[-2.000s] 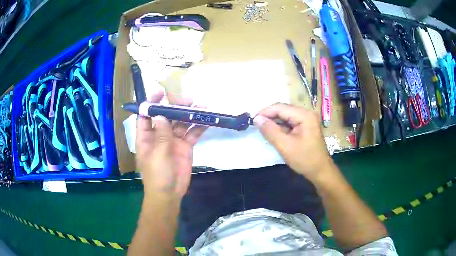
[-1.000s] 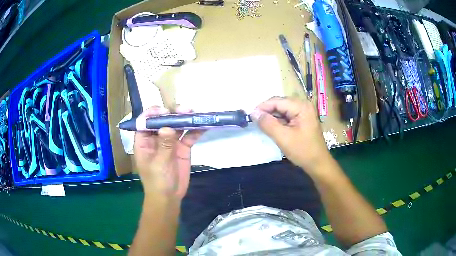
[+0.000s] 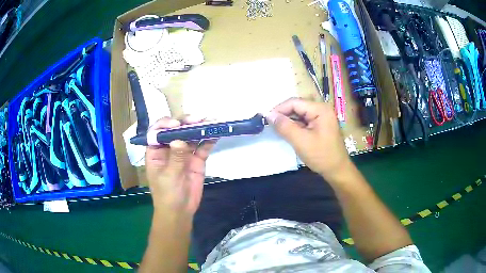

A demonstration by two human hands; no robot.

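Observation:
A slim black and pink-purple pen (image 3: 213, 131) lies nearly level over the tray, its dark tapered tip to the left. Small pale buttons and a faint display show on its upper side. My left hand (image 3: 178, 154) holds it near the tip end, fingers behind it and thumb in front. My right hand (image 3: 304, 130) pinches something small and dark at the pen's rear end; the fingers mostly hide it. A white paper sheet (image 3: 245, 154) lies in the cardboard tray (image 3: 229, 42) below the pen.
A blue bin (image 3: 106, 117) of blue-black pens stands left. In the tray lie another pen (image 3: 170, 22), a black curved piece (image 3: 138, 101), tweezers (image 3: 306, 61), a pink knife (image 3: 338, 85), a blue screwdriver (image 3: 349, 48) and small screws (image 3: 258, 9). Red-handled scissors (image 3: 439, 106) lie right.
The view has shifted, so the tray and bin sit slightly further left. The pen has tilted a little, its rear end now higher than its tip. Both hands keep their grips.

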